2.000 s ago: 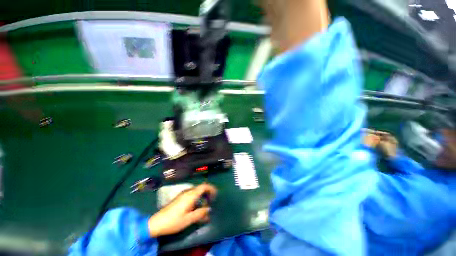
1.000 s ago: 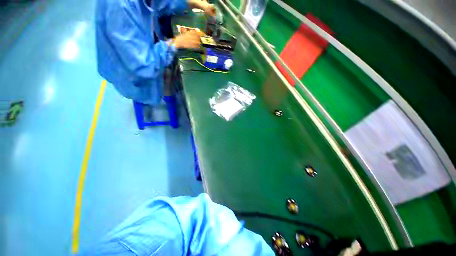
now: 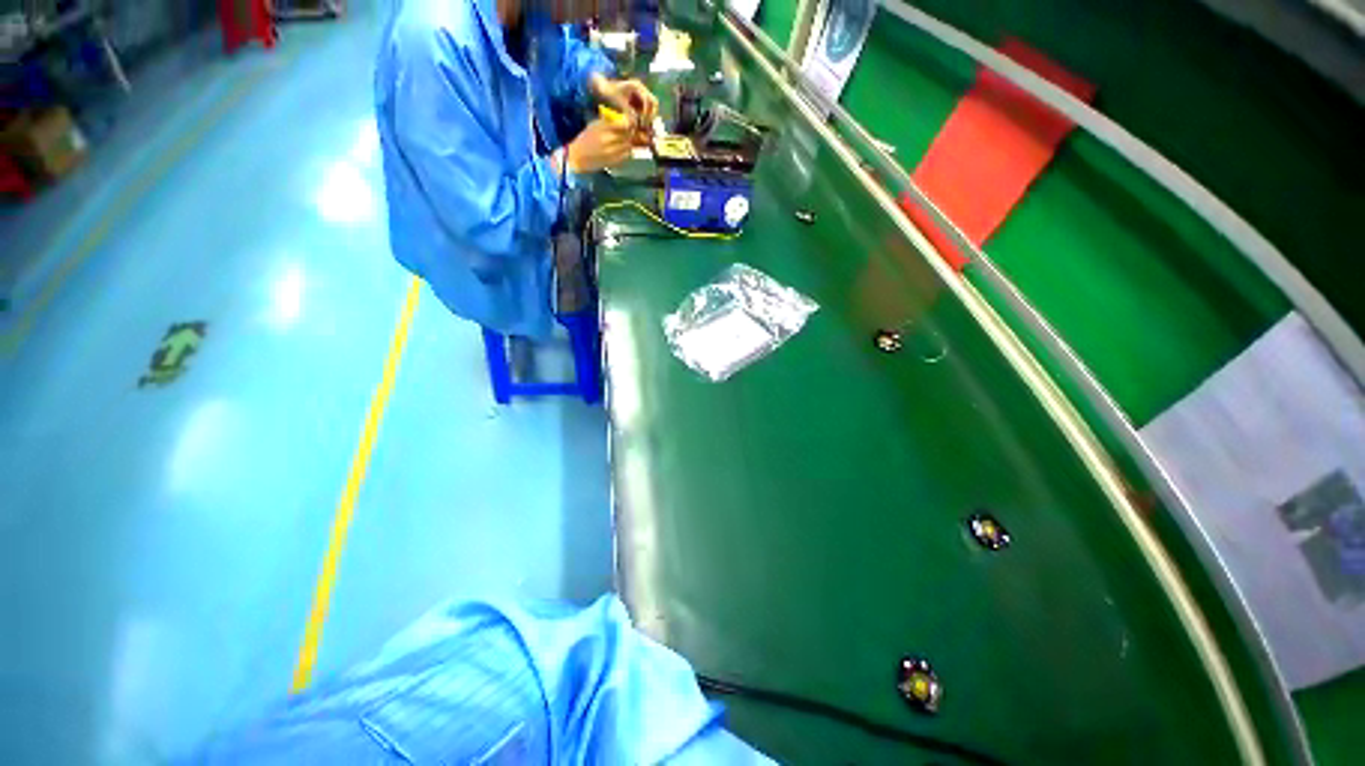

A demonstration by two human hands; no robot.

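Neither of my hands is in the picture; only blue sleeve and smock cloth shows at the bottom edge. A round black module with a yellow centre (image 3: 919,685) lies on the green bench (image 3: 779,524) near the bottom. Another round module (image 3: 988,530) lies farther along, and a smaller one (image 3: 889,341) lies beyond it. A black cable (image 3: 838,712) runs across the bench at the bottom. A crinkled clear plastic bag (image 3: 737,322) with something white in it lies near the bench's left edge.
A person in a blue smock (image 3: 472,180) sits at the bench's far left, hands at a blue device (image 3: 705,204) with a yellow wire. A metal rail (image 3: 1078,427) runs along the right. Red (image 3: 991,150) and white sheets (image 3: 1272,494) hang behind it. Blue floor lies left.
The view has swung left from the press fixture, which is out of the picture. My left hand, seen two seconds ago, has left the view. Since one second ago, the nearest modules have dropped out.
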